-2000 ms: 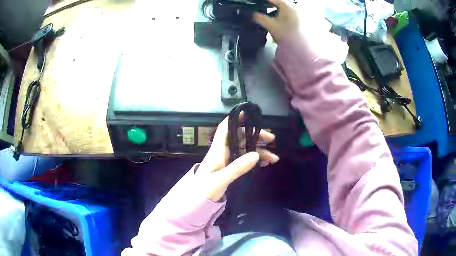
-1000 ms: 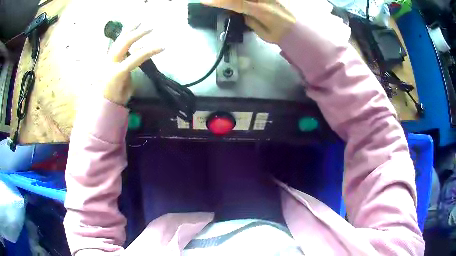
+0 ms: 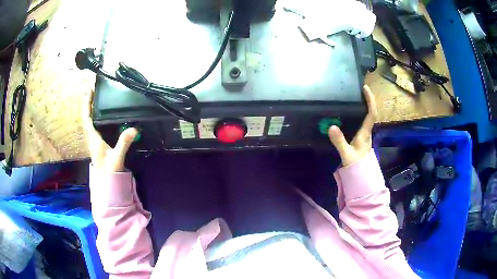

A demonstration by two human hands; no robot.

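Note:
My left hand (image 3: 111, 150) is at the machine's front left corner, thumb on the left green button (image 3: 131, 132). My right hand (image 3: 354, 139) is at the front right corner, thumb on the lower edge of the right green button (image 3: 329, 126). Neither hand holds a cord or appliance. A coiled black power cord (image 3: 158, 93) lies on the pale machine top (image 3: 163, 49), its round plug (image 3: 86, 59) at the left edge. The cord runs up beside the slotted bracket (image 3: 234, 72) to the dark fixture (image 3: 248, 13), cut off by the top edge. The appliance head cannot be made out.
A red button (image 3: 230, 131) sits centre front. White crumpled cloth (image 3: 338, 20) lies on the machine's top right. A corded unit (image 3: 24, 34) lies on the bench left, a black adapter (image 3: 415, 34) right. Blue bins stand at left (image 3: 54, 210) and right (image 3: 463, 180), the right one holding corded units.
Both hands have left the cord and fixture area and come down to the front corner buttons. The cord bundle and plug now lie on the machine top. White cloth shows at its top right.

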